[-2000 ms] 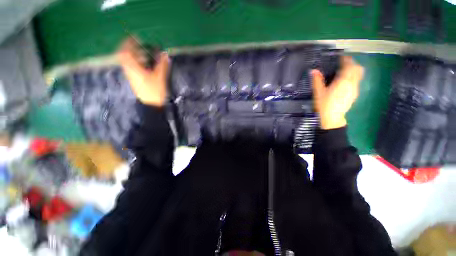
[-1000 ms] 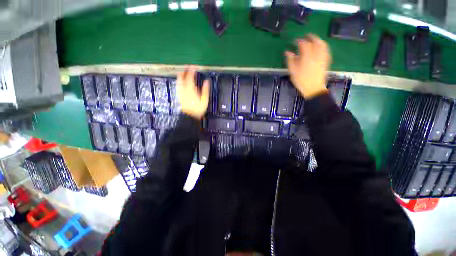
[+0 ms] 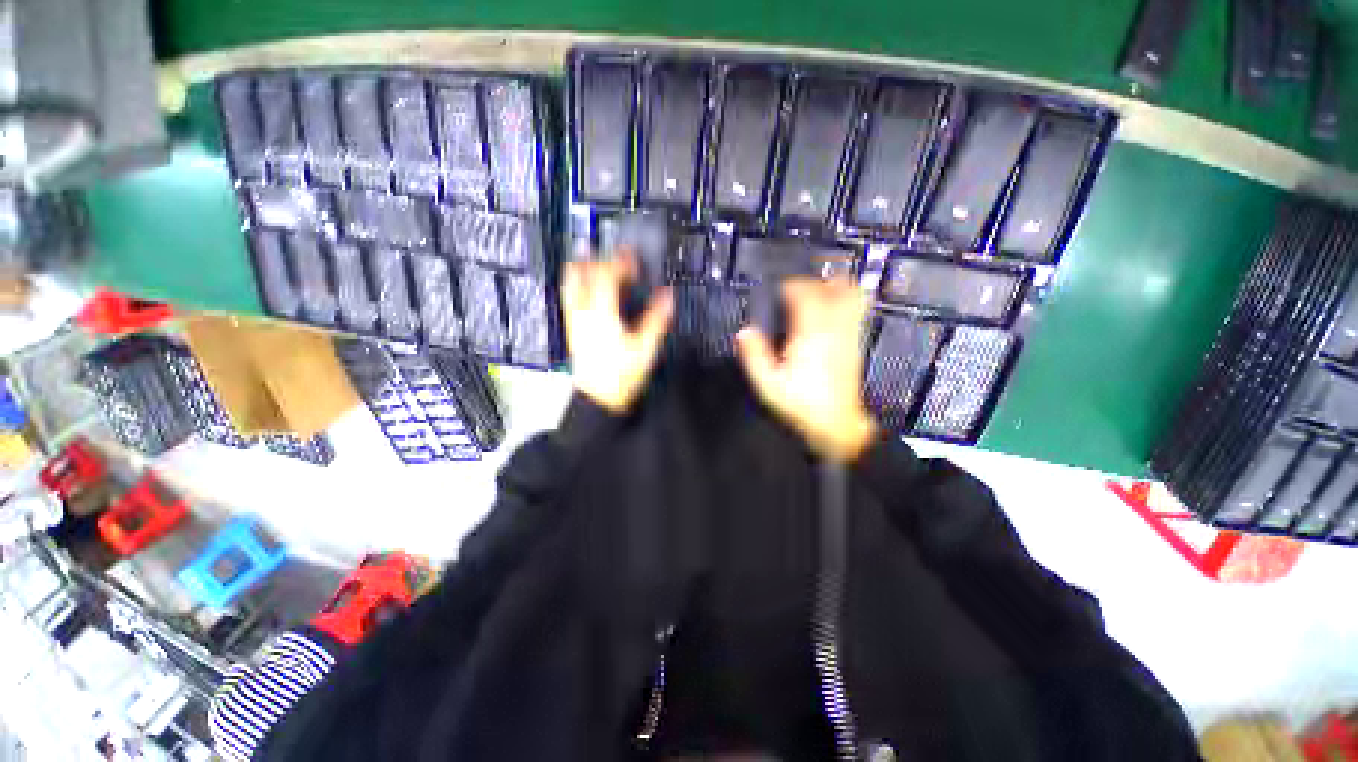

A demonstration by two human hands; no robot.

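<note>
A black compartmented tray (image 3: 1124,127) lies in front of me. Its back row holds dull black phone-shaped parts (image 3: 816,149), and at least one sideways middle pocket (image 3: 953,286) is filled. Two near-row pockets at the right look ribbed and empty. My left hand (image 3: 614,331) is over the tray's near left part, blurred, with a dark part (image 3: 644,246) between thumb and fingers. My right hand (image 3: 816,357) is over the near middle, with a dark part between thumb and fingers, mostly hidden and blurred. My sleeves and jacket hide the tray's near edge.
A tray stack with shiny pockets (image 3: 390,221) stands at left. A tall filled tray stack (image 3: 1266,387) stands at right. The green conveyor belt (image 3: 894,23) runs beyond, with loose black parts at back right. Stools, a cardboard box (image 3: 268,372) and trays are on the floor.
The view has shifted, so the trays appear higher. My right hand has come back from the belt to the tray's near side. My left hand has moved from the back edge towards me.
</note>
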